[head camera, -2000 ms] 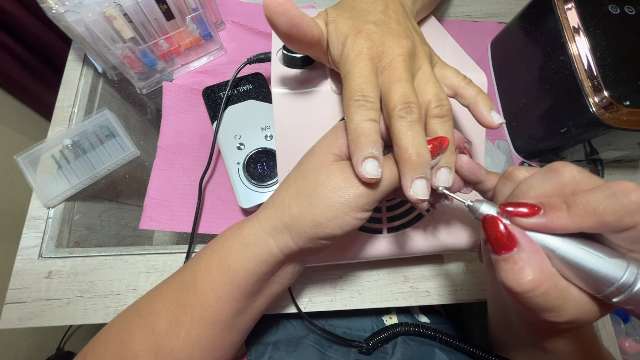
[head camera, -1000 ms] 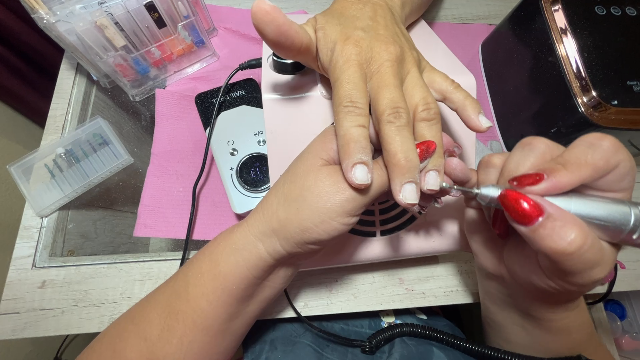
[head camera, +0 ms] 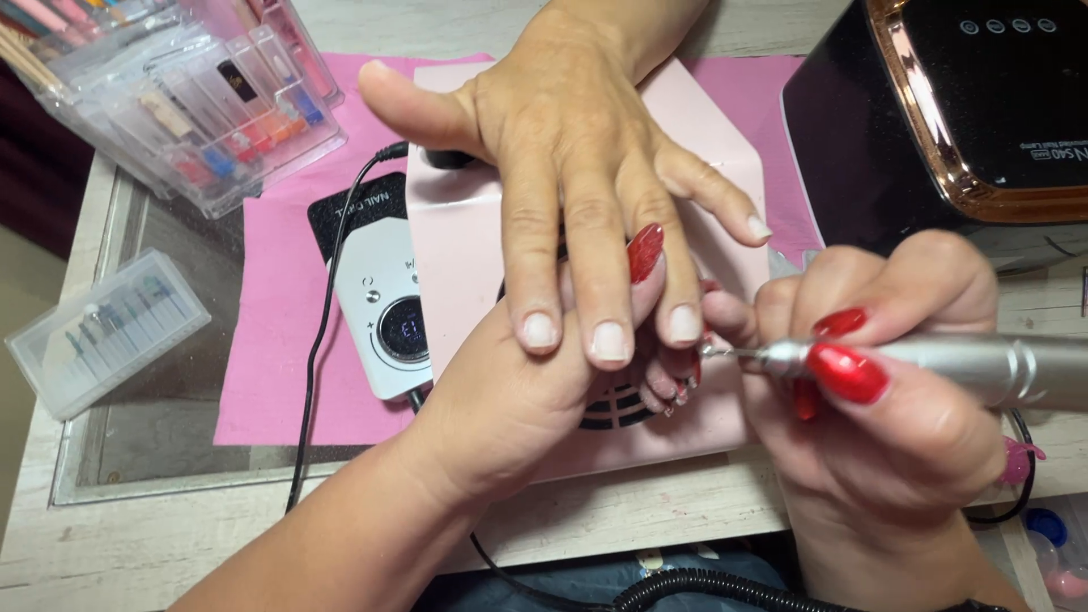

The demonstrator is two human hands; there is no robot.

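My right hand (head camera: 892,365) grips the silver handpiece of a nail drill (head camera: 960,365); its thin bit is at the side of a fingertip of another person's hand (head camera: 578,187). That hand lies palm down with its fingers spread, pointing toward me. My left hand (head camera: 527,374) is under its fingers, with my red-nailed thumb between two of them, holding a finger; my other fingertips are partly hidden below. Beneath both hands is a pale pink nail dust collector (head camera: 459,246) with a black round grille. The drill's white control unit (head camera: 365,297) with a lit dial lies left of it.
A black nail lamp (head camera: 850,170) with a copper-coloured trim stands at the right. At the left are a clear case of drill bits (head camera: 106,331) and a clear organizer (head camera: 229,127). A black cable (head camera: 319,340) crosses the pink mat (head camera: 263,374); a coiled cord (head camera: 705,586) runs along the bottom.
The drill handpiece has turned from a slant to nearly level in my right hand. My left hand stays under the other person's fingers.
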